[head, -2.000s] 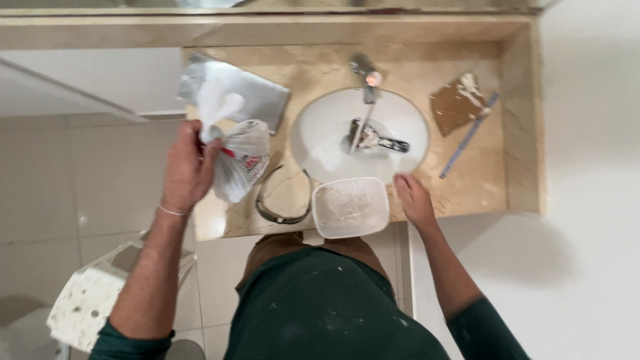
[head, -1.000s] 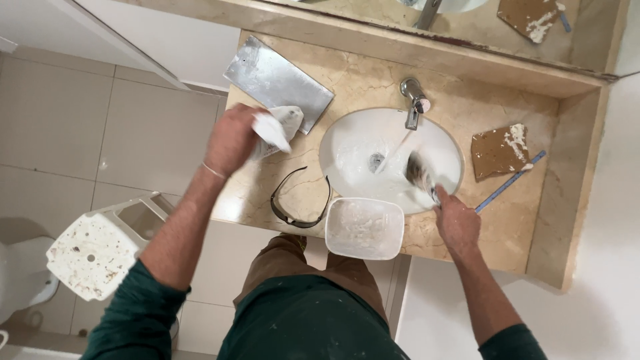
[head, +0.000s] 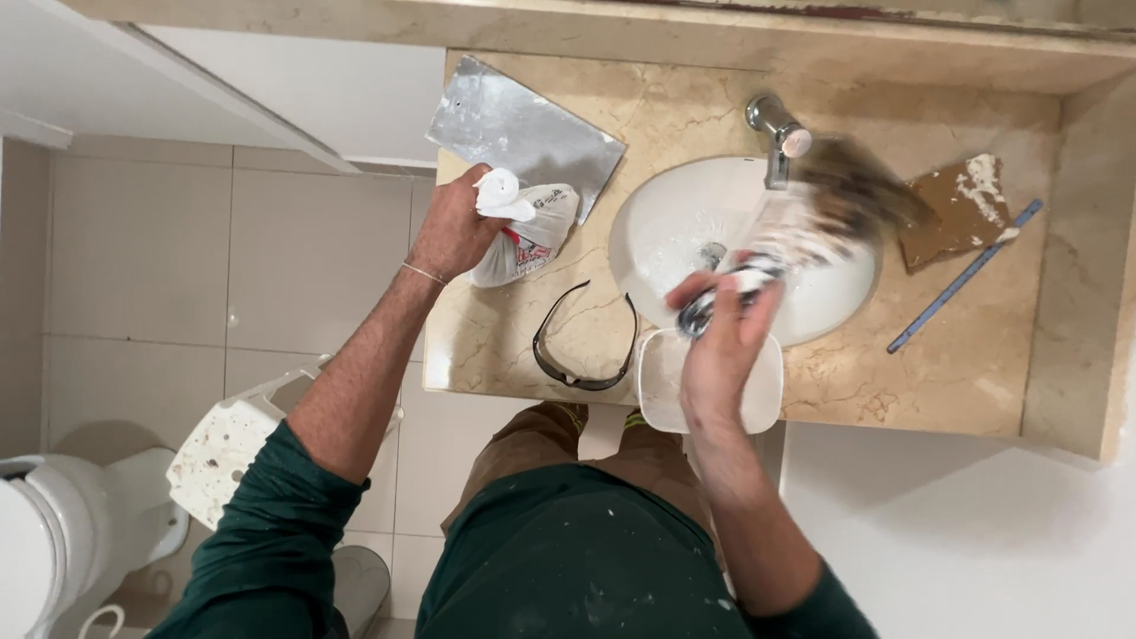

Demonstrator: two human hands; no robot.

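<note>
My left hand (head: 457, 222) grips the twisted neck of a white plastic bag (head: 532, 244) over the left part of the marble counter, beside a flat metal sheet (head: 524, 129). My right hand (head: 728, 328) is closed on the dark handle of a brush (head: 821, 213), held above the front of the white basin (head: 657, 231). The brush is blurred by motion, with white matter on it, and its bristles point up and right past the chrome faucet (head: 778, 133). Below my right wrist lies a translucent plastic container (head: 661, 382), partly hidden by the hand.
Safety glasses (head: 581, 383) lie by the counter's front edge. Right of the basin are a brown board (head: 954, 213) with white smears and a blue stick (head: 963, 277). A spattered white stool (head: 217, 453) and a toilet (head: 80, 532) stand on the floor at the left.
The brush lay in the basin two seconds ago; my right hand then took hold of it and has since lifted it and moved left. My left hand still holds the bag.
</note>
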